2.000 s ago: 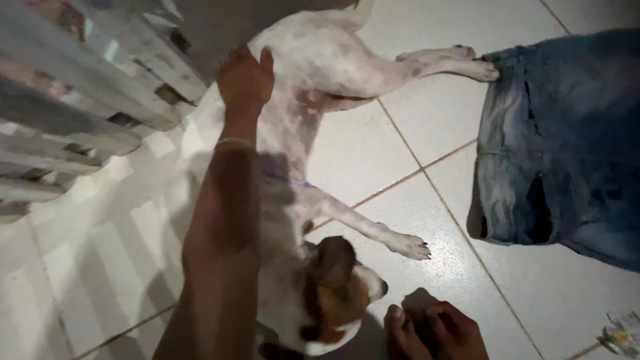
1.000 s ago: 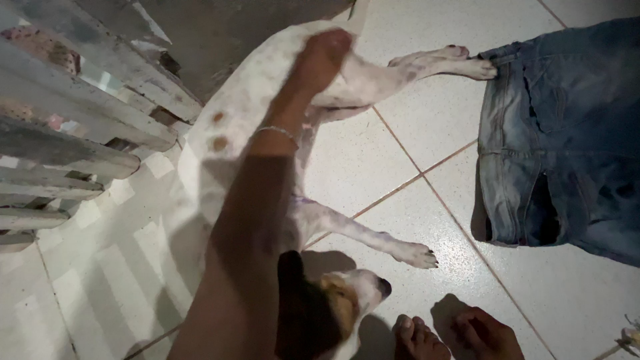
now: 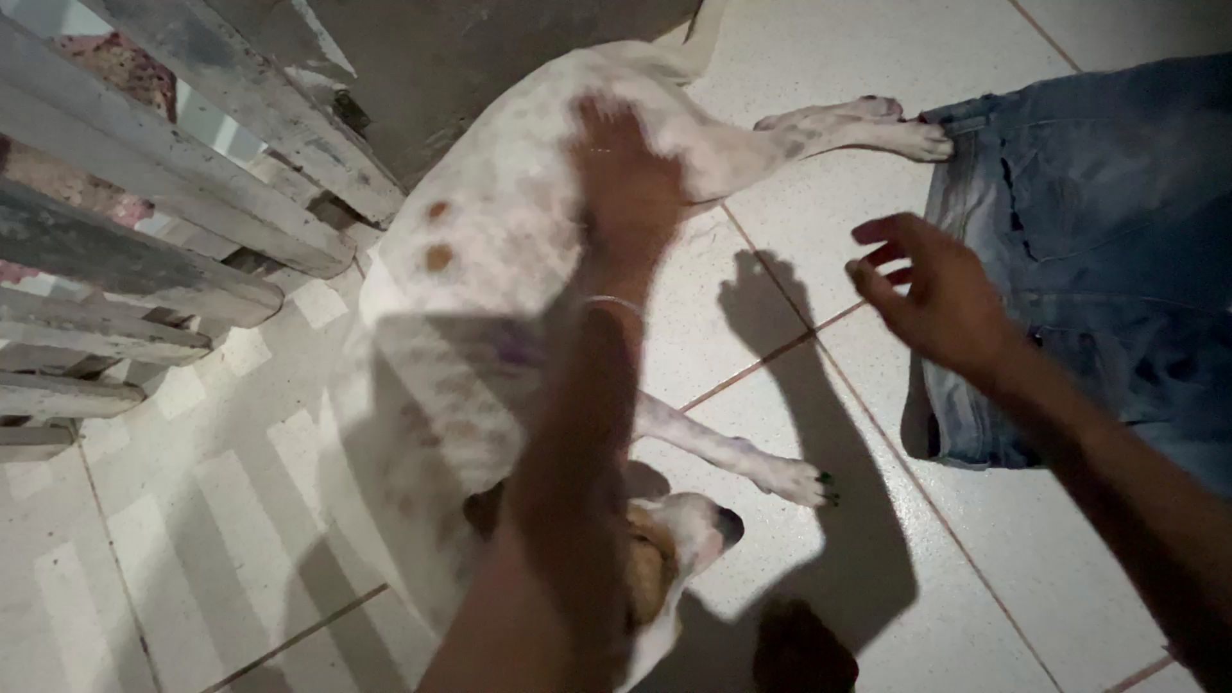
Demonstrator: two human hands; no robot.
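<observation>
A white dog with brown patches (image 3: 491, 212) lies on its side on a tiled floor, its head (image 3: 674, 549) at the bottom and its hind legs stretched to the right. My left hand (image 3: 626, 164), blurred, is over the dog's hip and flank, with a thin bracelet at the wrist; whether it touches the fur is hard to tell. My right hand (image 3: 924, 279) hangs above the floor beside blue denim jeans (image 3: 1126, 250), fingers curled and apart, holding nothing. The dog's hind paws meet the waistband edge of the jeans. My left forearm covers part of the dog's neck and head.
Worn wooden slats (image 3: 192, 183) stand along the upper left. A grey surface (image 3: 433, 67) lies behind the dog's back. White floor tiles (image 3: 847, 539) with brown joints bear striped shadows. Something dark, perhaps a foot (image 3: 804, 650), shows at the bottom edge.
My right hand has come into view from the lower right. My left hand has moved over the dog's hindquarters, rightward and then back left.
</observation>
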